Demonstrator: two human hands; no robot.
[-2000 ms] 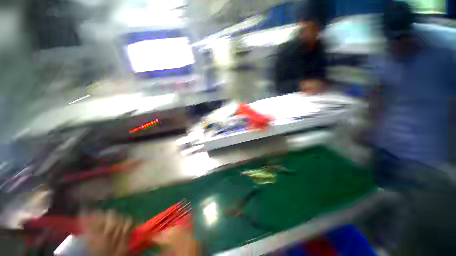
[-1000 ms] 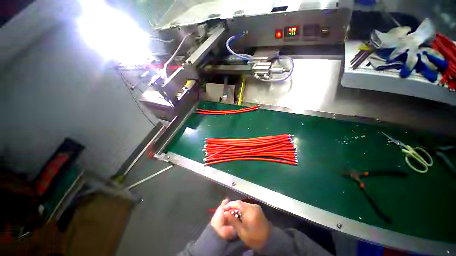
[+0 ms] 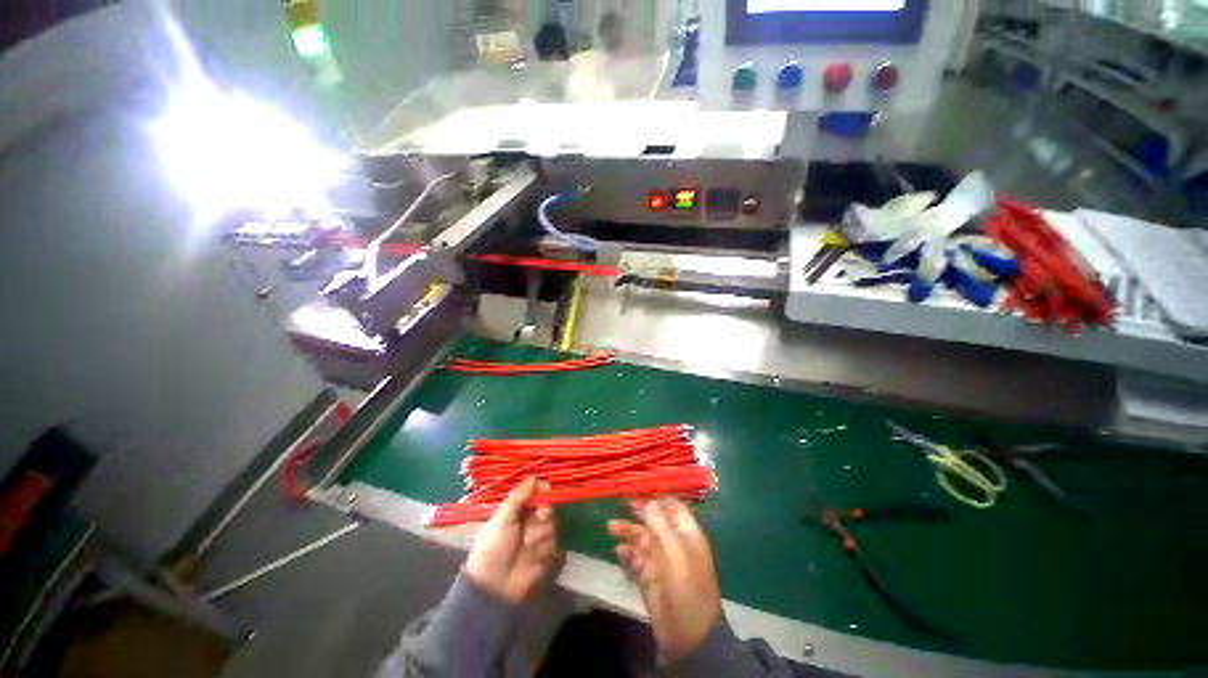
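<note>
A pile of short red wire leads (image 3: pixel 583 457) with pale ends lies on the green mat (image 3: pixel 782 457), near its front metal edge. My left hand (image 3: pixel 517 543) has its thumb and fingers closed on the front leads, left of their middle. These front leads stick out further left than the rest. My right hand (image 3: pixel 672 563) is at the lower edge of the same leads, near their right end. Its thumb and fingers are apart, and its fingertips touch or nearly touch the leads.
A few more leads (image 3: pixel 530 364) lie at the mat's back left, below the machine arm (image 3: pixel 490 212). Open pliers (image 3: pixel 841 519) and scissors (image 3: pixel 971 474) lie at the right. Gloves (image 3: pixel 934 239) and more red leads (image 3: pixel 1047 265) are on the white shelf (image 3: pixel 861 302). A bright lamp glares left.
My hands, together in front of the bench before, have moved up to the mat and apart. More leads now lie along the pile's front. The view has tilted up, showing the control screen.
</note>
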